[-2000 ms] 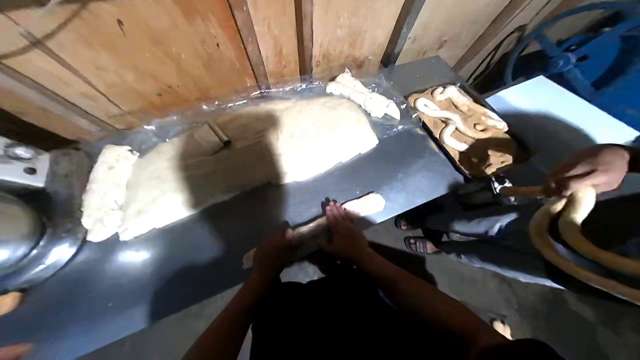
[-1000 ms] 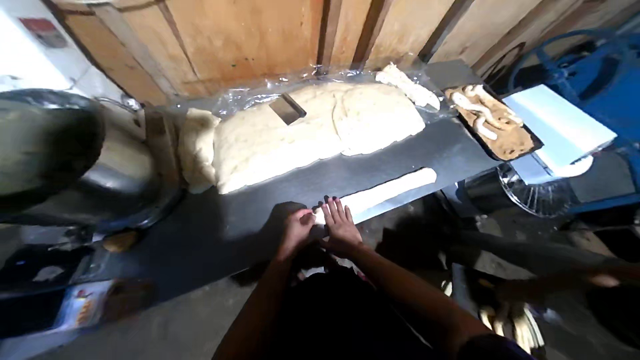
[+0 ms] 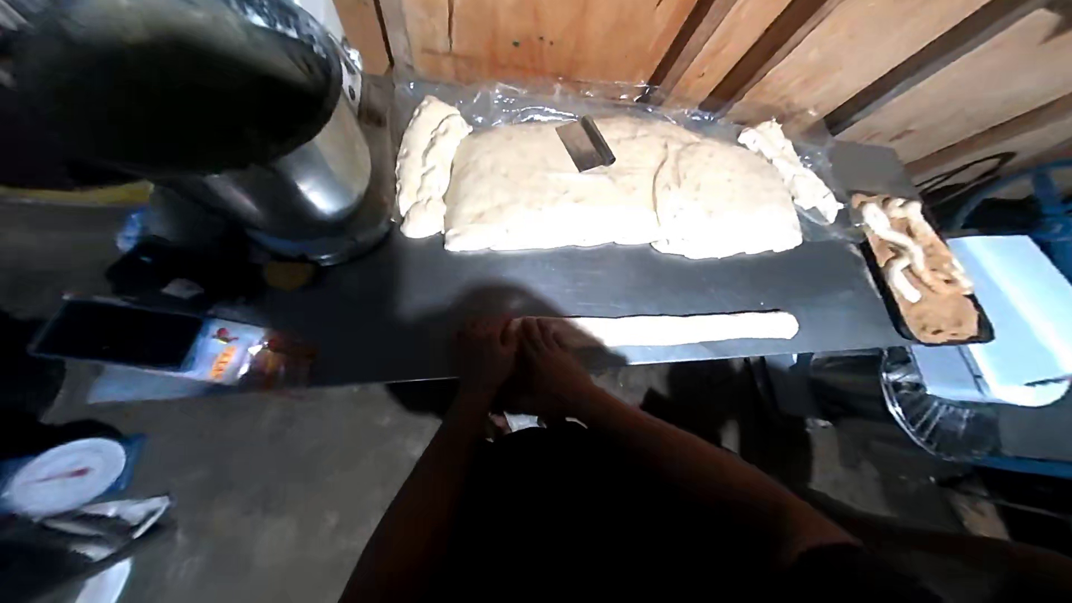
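A long rope of dough (image 3: 687,329) lies along the front edge of the dark worktop (image 3: 636,280). My left hand (image 3: 486,352) and my right hand (image 3: 544,356) are side by side at its left end, in shadow. The right hand's fingers rest on the dough; whether the left fingers grip the tip is too dark to tell. Behind the rope lies a large slab of dough (image 3: 553,197) on clear plastic sheet, with a metal dough scraper (image 3: 585,144) on top. Smaller dough pieces lie at its left (image 3: 429,167) and right (image 3: 790,172) ends.
A big metal pot (image 3: 322,176) stands at the worktop's left, with a printed plastic packet (image 3: 226,352) nearer the edge. On the right, a dark tray (image 3: 945,314) holds brown crumbs and dough strips. A dial scale (image 3: 67,476) is at lower left, and a wooden wall rises behind.
The view has swung left. The dough rope, shorter two seconds ago, now stretches farther right of my hands. The other person's hand and dough loops seen at the right earlier are out of view.
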